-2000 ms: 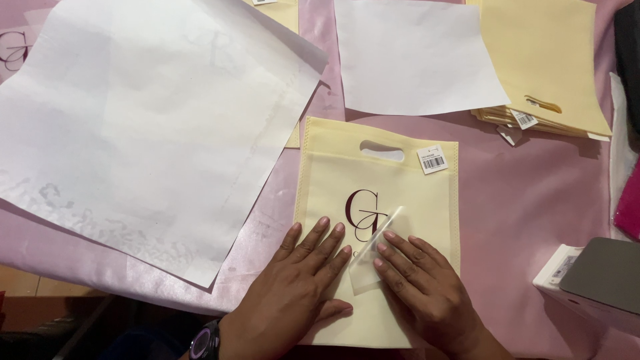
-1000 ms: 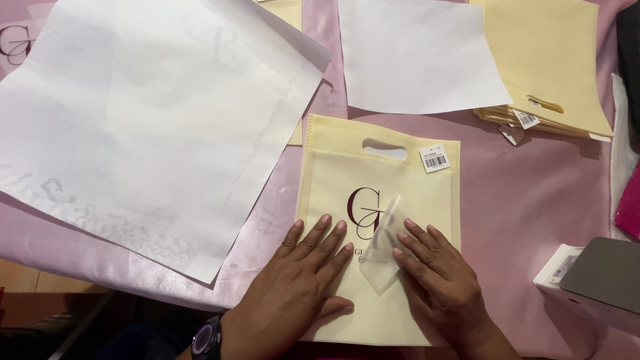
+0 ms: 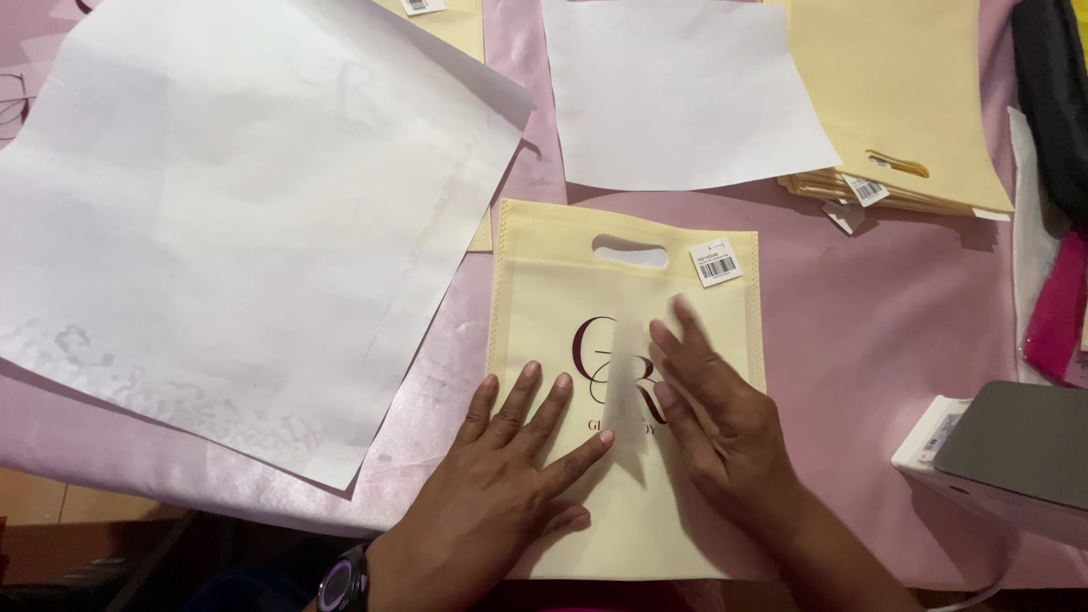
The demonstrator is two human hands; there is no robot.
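Note:
A cream non-woven fabric bag (image 3: 561, 280) with a cut-out handle lies flat before me. A barcode tag (image 3: 716, 262) is at its upper right, and a dark red monogram (image 3: 589, 348) with lettering is on its front. My left hand (image 3: 510, 476) rests spread on the bag's lower left, beside the lettering, holding nothing. A translucent film (image 3: 627, 391), blurred and partly lifted, stands across the monogram. My right hand (image 3: 722, 416) is just right of the film, fingers bent and partly blurred; whether it grips the film's edge cannot be told.
A large white sheet (image 3: 255, 212) covers the left of the pink satin cloth (image 3: 850, 314). Another white sheet (image 3: 680, 93) lies beyond the bag, overlapping a stack of cream bags (image 3: 892, 76) with tags. A grey-topped white device (image 3: 1011, 442) stands at right; black and magenta items lie behind it.
The film has peeled further to the right, uncovering more of the monogram and lettering. My right hand has moved up and its fingers have lifted. My left hand stays pressed on the bag.

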